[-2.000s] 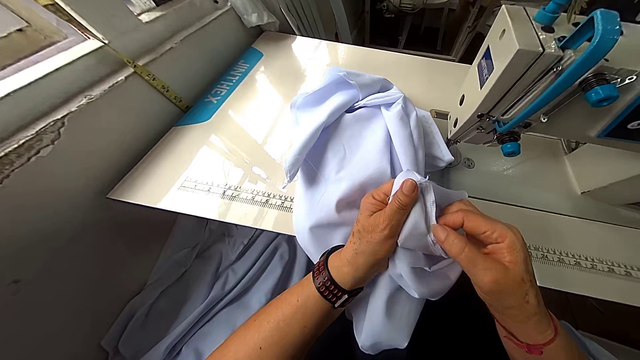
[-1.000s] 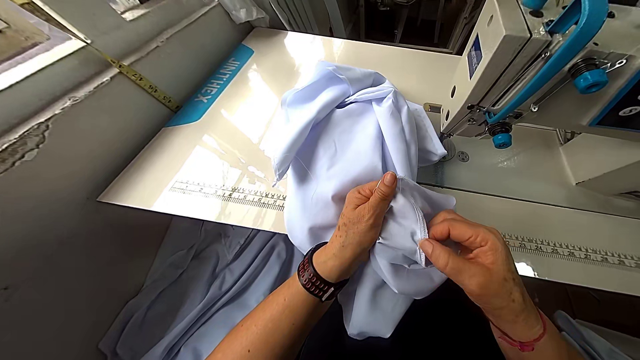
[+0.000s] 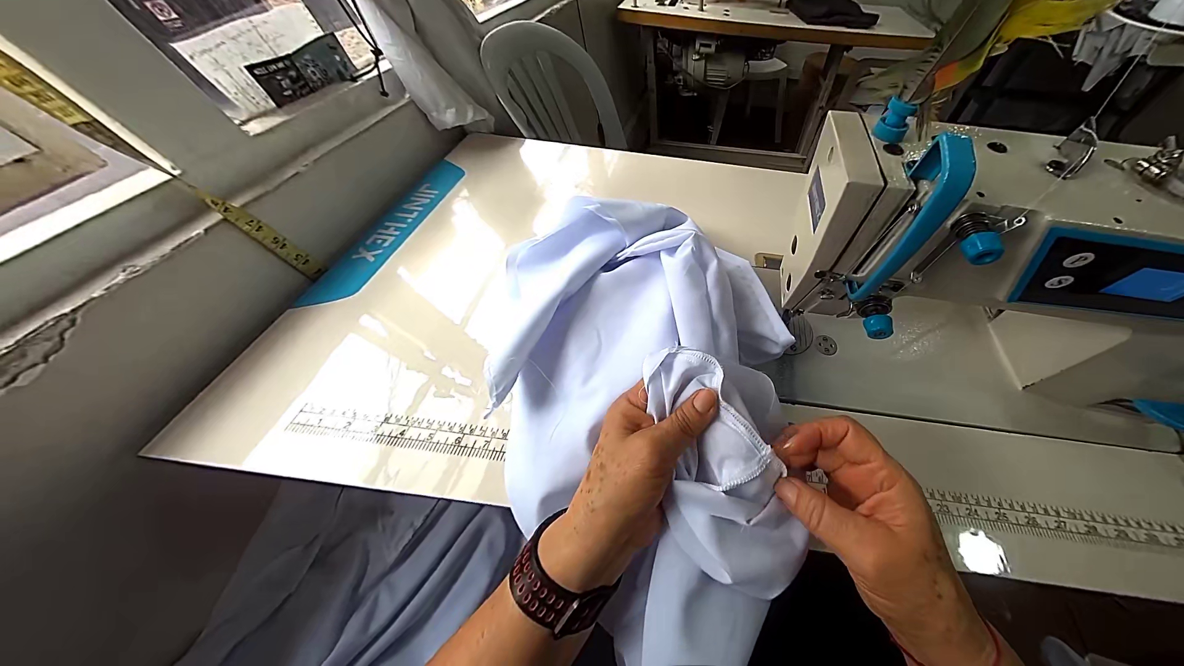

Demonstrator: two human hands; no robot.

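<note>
A pale blue fabric garment [image 3: 601,324] lies bunched on the sewing table [image 3: 370,370] and hangs over its front edge. My left hand [image 3: 647,453] grips a gathered part of it, thumb on top, beside an overlocked seam that curves toward the right. At the right end of that seam, my right hand [image 3: 851,499] pinches the cloth's edge between thumb and fingers. The sewing machine's head [image 3: 842,203] stands just beyond, with its needle area next to the garment's right side. Folds hide part of my left fingers.
Printed ruler scales run along the table's front. A yellow tape measure [image 3: 259,231] hangs over the sill at left. Grayish-blue cloth [image 3: 370,573] hangs below the table. Behind stand a plastic chair [image 3: 555,83] and another sewing table [image 3: 777,28].
The cloth between my hands is turned so that a curved overlocked seam now shows. My view has tilted up, showing more of the room behind.
</note>
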